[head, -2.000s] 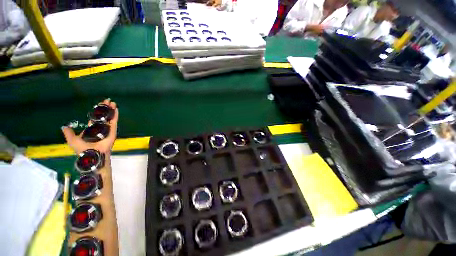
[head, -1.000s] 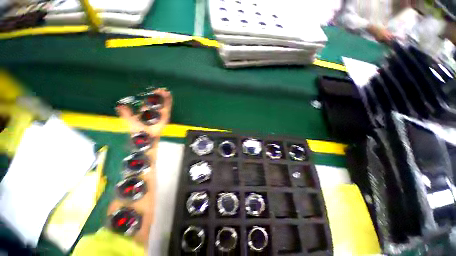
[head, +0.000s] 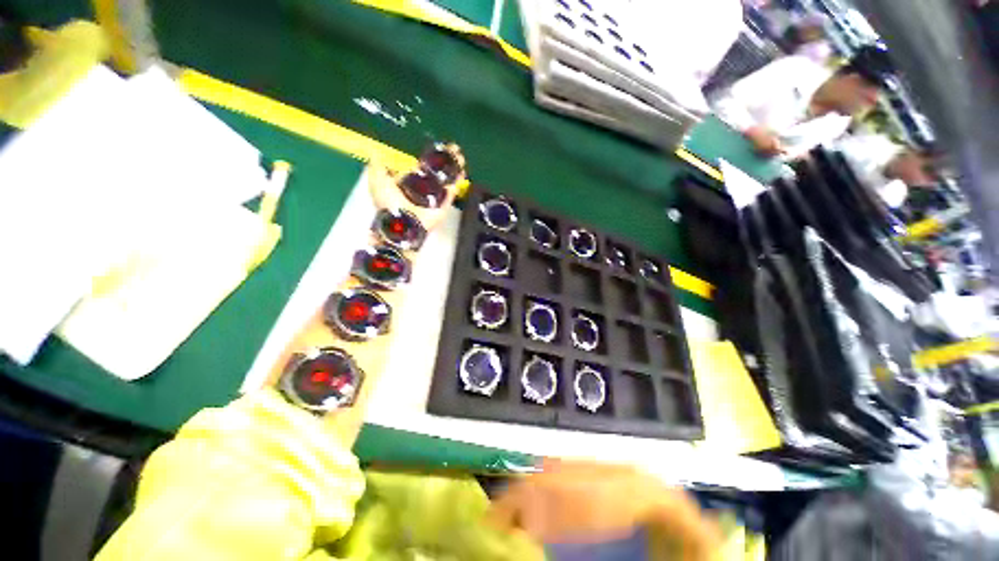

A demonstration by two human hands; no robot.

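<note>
My left hand is stretched forward, palm side up, with two round dark smartwatch heads on it. Several more smartwatch heads lie in a row along my wrist and bare forearm; their screens show red marks. A black foam tray lies right of my forearm. Watches sit in its back row, down its left column and in the front-left pockets; other pockets at the right are empty. My right hand is a blurred shape at the bottom edge; whether it holds anything cannot be told.
White and yellow papers lie at the left. White foam trays are stacked beyond the black tray. A yellow sheet and a pile of black trays in clear plastic are at the right. A person in a pale coat is beyond.
The view has tilted and turned, bringing my yellow sleeve into sight. My right hand has come in at the bottom. The watches on my left arm and in the tray look the same.
</note>
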